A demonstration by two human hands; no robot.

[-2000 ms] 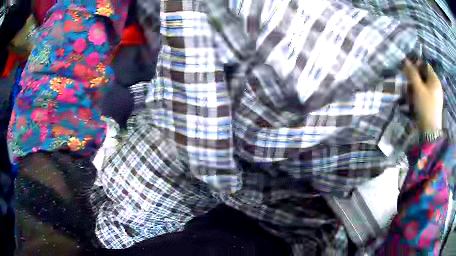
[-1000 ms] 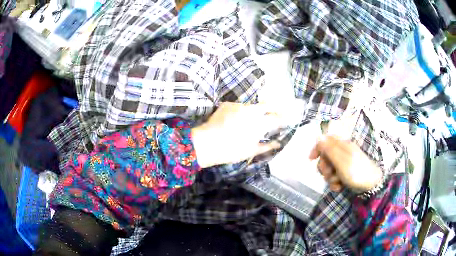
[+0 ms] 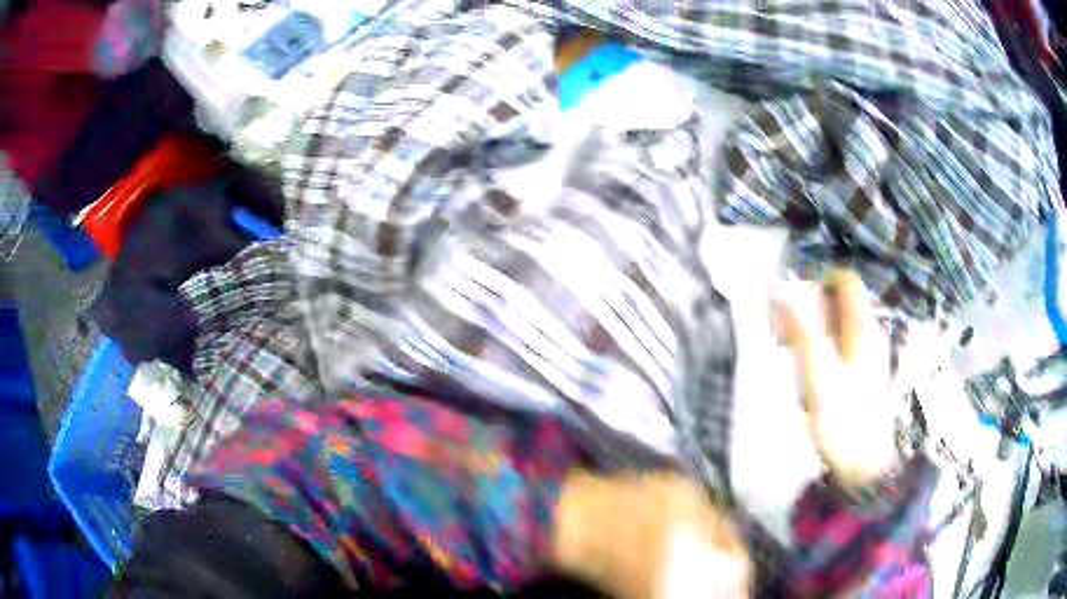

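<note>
A large plaid garment (image 3: 550,281) in brown, white and light blue checks lies over the table in front of me and hangs towards my lap. More plaid cloth (image 3: 807,152) is heaped at the upper right. My left hand (image 3: 655,532) is at the bottom centre, blurred, by the garment's lower edge; its fingers are unclear and I cannot tell if it holds cloth. My right hand (image 3: 842,374) is over the white table, right of the garment, its fingers apart and pointing away from me, near the heaped cloth. It is blurred and nothing shows in it.
Sewing machine parts (image 3: 1018,392) are at the right edge. The white table (image 3: 755,386) shows between garment and right hand. At left is a blue crate (image 3: 100,445) with dark cloth (image 3: 164,281) and a white scrap (image 3: 160,392). A blue item (image 3: 599,76) lies at the top centre.
My left hand has moved down from the table's middle to the bottom of the picture. My right hand has opened and reached forward. The garment lies more spread out at centre.
</note>
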